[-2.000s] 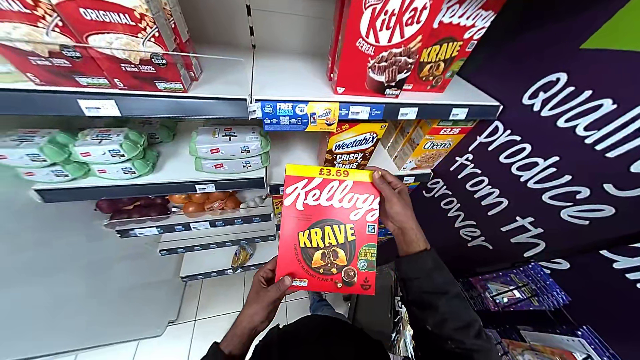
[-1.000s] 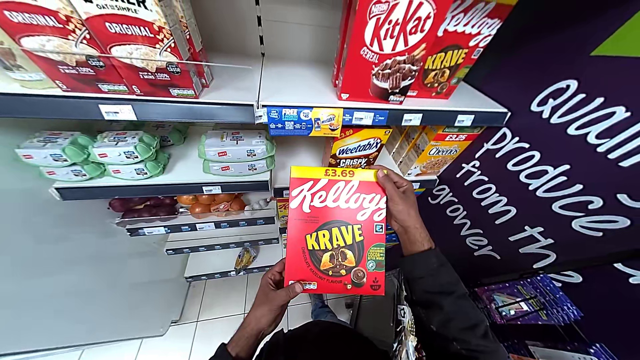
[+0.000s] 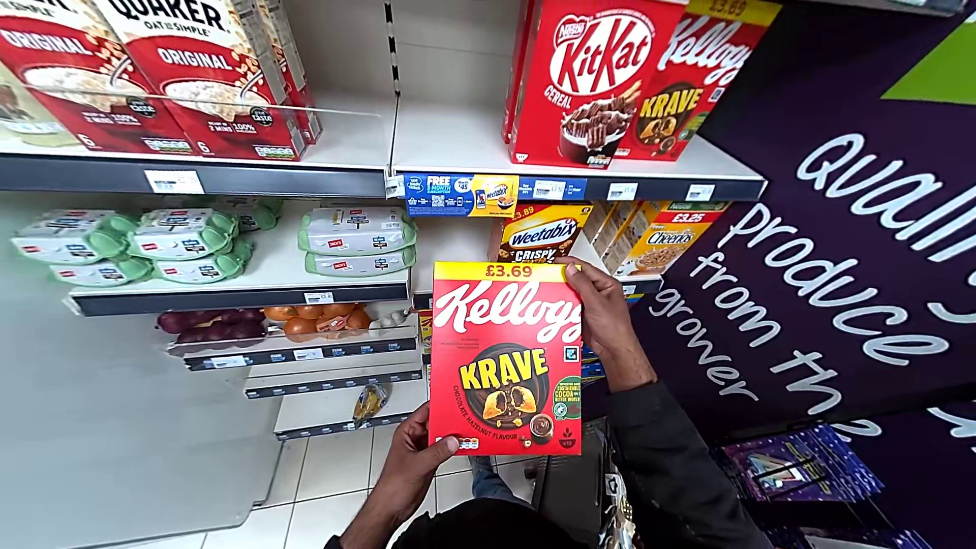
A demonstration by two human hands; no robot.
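Note:
A red Kellogg's Krave cereal box (image 3: 507,366) with a yellow top band is held upright, its front facing me. My left hand (image 3: 415,454) grips its lower left corner, thumb on the front. At the upper right corner my right hand (image 3: 606,316) holds the box, with the thumb near the top edge and the other fingers hidden behind. Just beyond the box's top stands a Weetabix Crispy Minis box (image 3: 543,229) on the middle shelf. Higher up, a KitCat-style red KitKat cereal box (image 3: 591,84) stands beside another Krave box (image 3: 675,107) on the upper shelf.
Quaker oat boxes (image 3: 206,76) stand on the upper left shelf (image 3: 305,179). Green egg cartons (image 3: 357,232), onions (image 3: 320,320) and a Cheerios box (image 3: 667,244) sit lower. A purple wall panel (image 3: 846,267) with white lettering rises at right, above packets (image 3: 801,465). A dark basket-like object (image 3: 568,488) is below.

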